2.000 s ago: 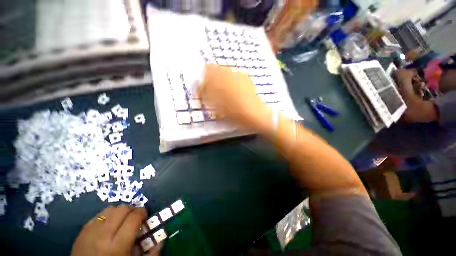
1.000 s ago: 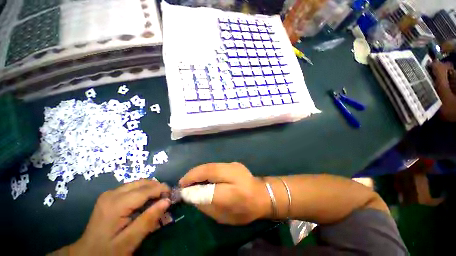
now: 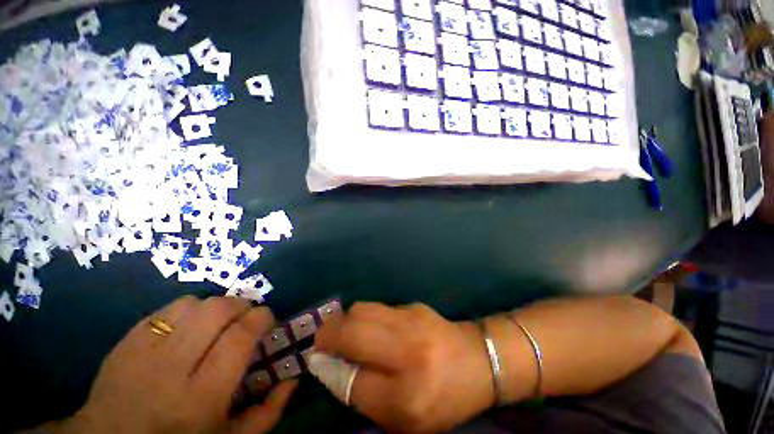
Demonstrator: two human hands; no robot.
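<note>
Small square pieces (image 3: 304, 325) with dark edges and a tiny centre dot lie in two slanting rows between my hands, at the bottom centre. My left hand (image 3: 191, 364) holds the left end of the rows, fingers on top and thumb at the lower edge. My right hand (image 3: 395, 360), with a white wrap on one finger, has its fingertips at the right end of the rows. Whether it pinches a single piece is hidden by the fingers. A green panel under the squares cannot be made out.
A heap of loose white scraps (image 3: 110, 161) lies at the left. A thick white tray (image 3: 475, 161) with rows of squares stands at the back centre. Blue-handled pliers (image 3: 653, 174) and a white-edged stack (image 3: 721, 153) are at the right. Another person's arm shows at the right edge.
My right hand has come from over the tray down to the squares beside my left hand. More of the rows shows now between the hands. The view has shifted closer and lower.
</note>
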